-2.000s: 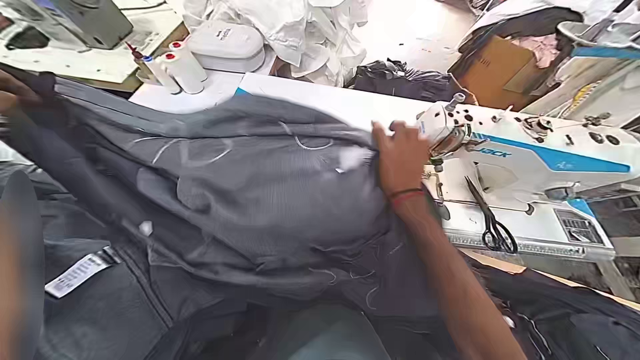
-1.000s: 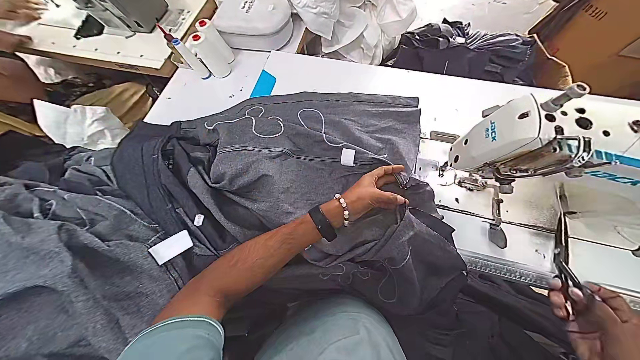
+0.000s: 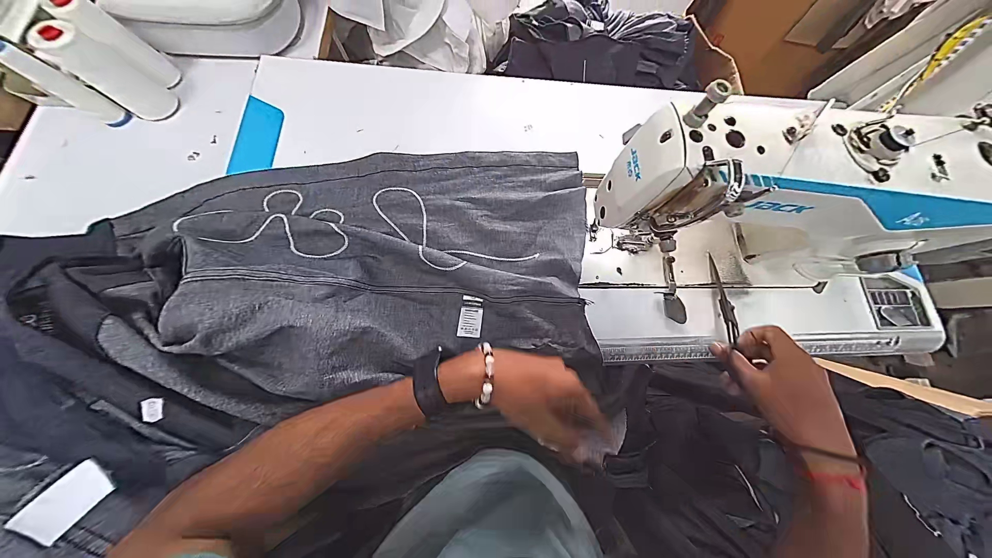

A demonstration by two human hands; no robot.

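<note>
Dark grey denim trousers (image 3: 325, 287), with loose white thread loops on them, lie across the table's front. My left hand (image 3: 550, 403), blurred and wearing a beaded bracelet, is at their lower right edge, fingers on a fold of dark cloth with a pale patch; its grip is unclear. My right hand (image 3: 763, 372) holds scissors (image 3: 725, 304) by the handles, blades pointing away over the machine bed. A Jack sewing machine (image 3: 775, 186) stands just beyond, its presser foot (image 3: 669, 267) left of the scissors. A small printed label (image 3: 470, 318) lies on the cloth.
White thread cones (image 3: 105, 74) stand at the back left beside a pale case (image 3: 209, 27). Dark garments (image 3: 604, 46) and white cloth (image 3: 434, 35) are heaped behind the table. More dark cloth (image 3: 697, 449) hangs along the front edge. A cardboard box (image 3: 763, 39) is at the back.
Two seconds ago the scissors lay on the machine bed; since then my right hand has picked them up. My left hand has moved toward the front edge of the cloth.
</note>
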